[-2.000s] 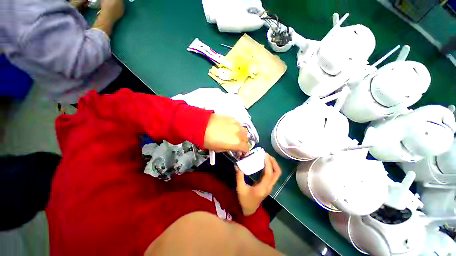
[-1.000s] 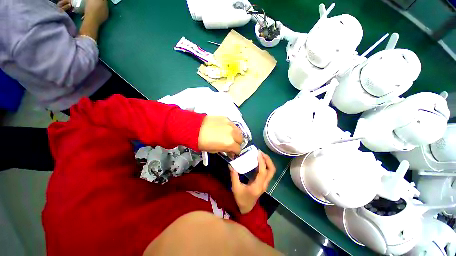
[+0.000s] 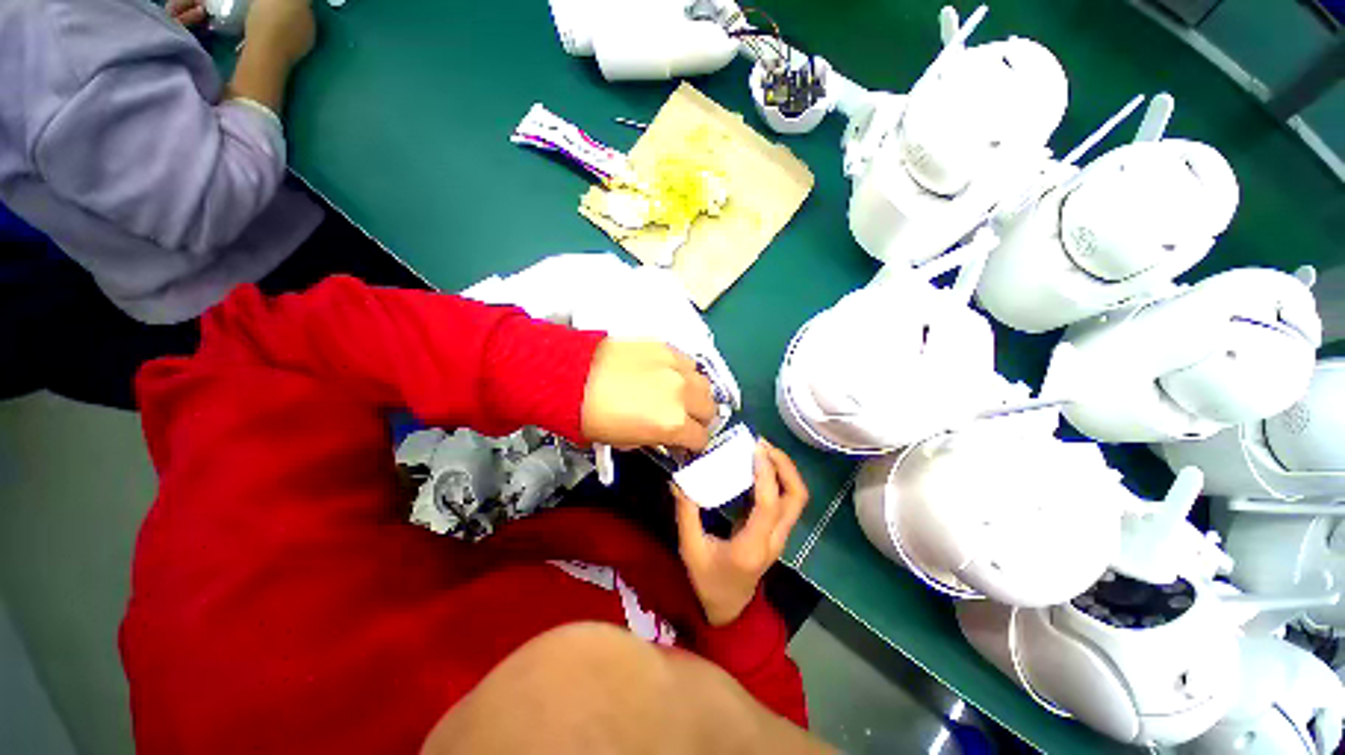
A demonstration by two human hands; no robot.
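A white camera body [image 3: 612, 291] lies at the bench edge in front of me, its open end towards my hands. My left hand [image 3: 649, 395] is at that opening with fingers bent inward; its fingertips and whatever they touch are hidden. My right hand [image 3: 738, 543] holds a small white camera head front [image 3: 718, 469] from below and the side, close to the opening. The inside of the head front is not visible.
A brown cardboard sheet [image 3: 738, 199] with yellow residue and a glue tube [image 3: 568, 140] lie beyond the body. An open camera unit [image 3: 664, 44] is behind. Several white camera units [image 3: 922, 362] stand right. Crumpled grey wrapping [image 3: 487, 475] is at my lap. A neighbour's sleeve [image 3: 162, 162] is left.
The view has shifted, so bench items appear farther left and slightly higher. Both hands stay at the opening and head front, with only slight movement.
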